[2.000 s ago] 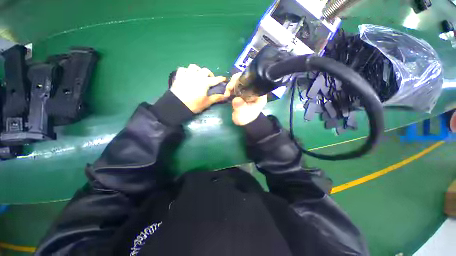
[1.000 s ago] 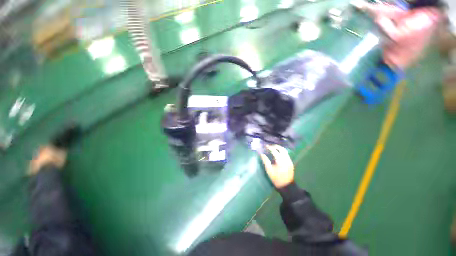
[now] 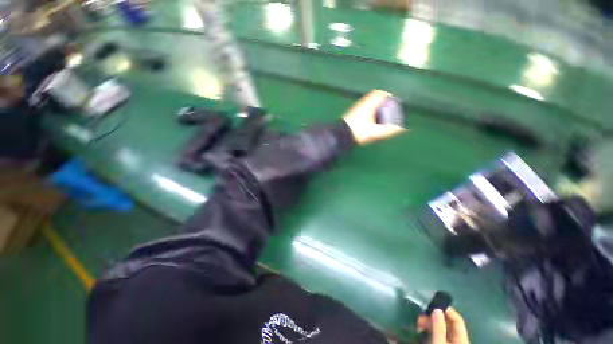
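Note:
My left hand is stretched out over the green worktop, its fingers closed around a blurred dark grey object. Only one end of that object shows, so I cannot tell its full shape. My right hand is at the bottom edge, partly cut off. It pinches a small black cover between its fingertips. Black handle housings lie on the worktop at the left, partly hidden behind my left sleeve.
The blurred screw feeder stands at the right. A heap of small black parts lies beside it at the right edge. A pale post rises behind the housings. A blue stool and cardboard boxes are at the lower left.
The view has swung left. My right hand has left the heap and now shows a small black cover. My left hand now appears near the middle, holding a dark object.

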